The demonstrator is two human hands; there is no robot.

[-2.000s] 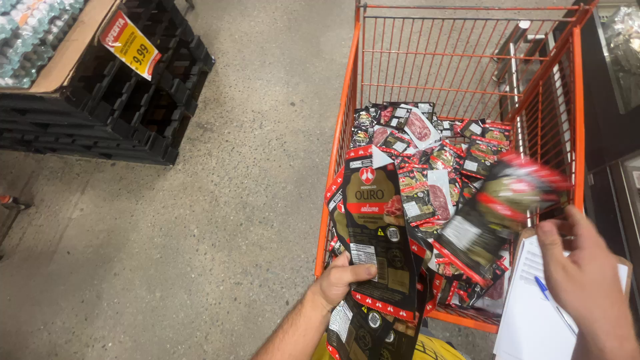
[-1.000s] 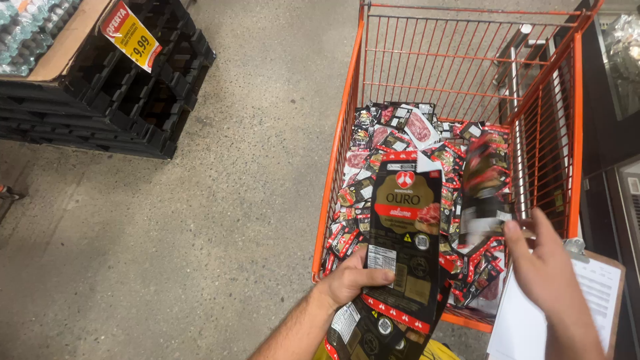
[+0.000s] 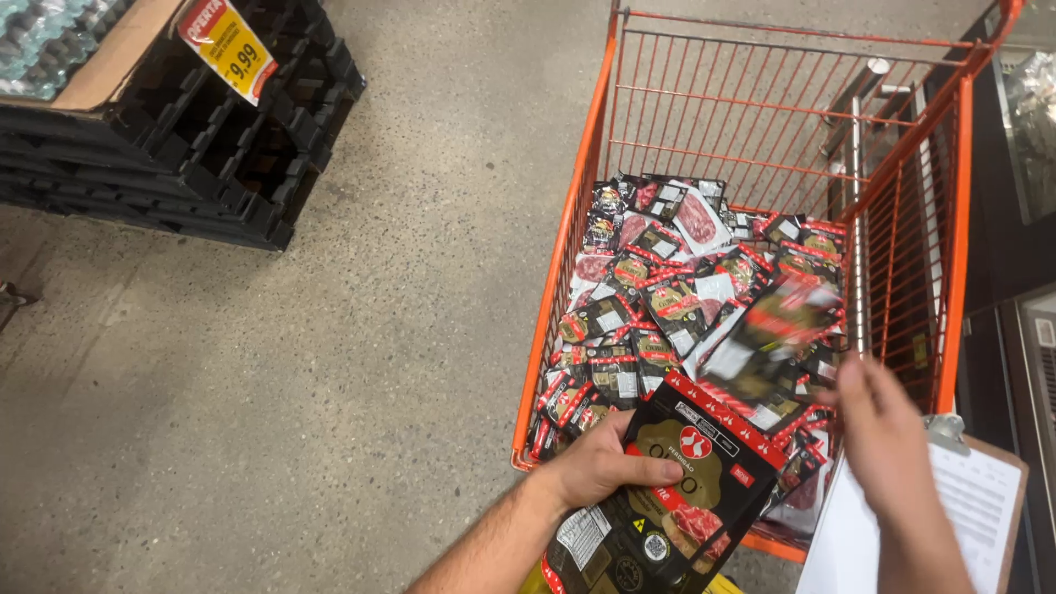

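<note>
My left hand (image 3: 606, 466) grips a black and red packet of sliced salami (image 3: 701, 437), its thumb over the front, at the near edge of an orange wire shopping cart (image 3: 569, 247). More such packets (image 3: 672, 301) lie in a loose heap in the cart. My right hand (image 3: 879, 429), blurred, is over the cart's near right corner with its fingers close together. Just left of its fingertips a blurred packet (image 3: 767, 338) appears above the heap; whether the fingers touch it I cannot tell.
A clipboard with paper sheets (image 3: 973, 495) rests at the cart's near right corner. Black stacked pallets (image 3: 272, 165) with a cardboard tray and a price sign (image 3: 227, 49) stand at upper left on the concrete floor (image 3: 330, 371). Dark refrigerated cases (image 3: 1015, 272) line the right side.
My left hand and its packet are lower and tilted, where one second ago the packet stood nearly upright. My right hand stays over the cart's right side, with a blurred packet beside it in each frame.
</note>
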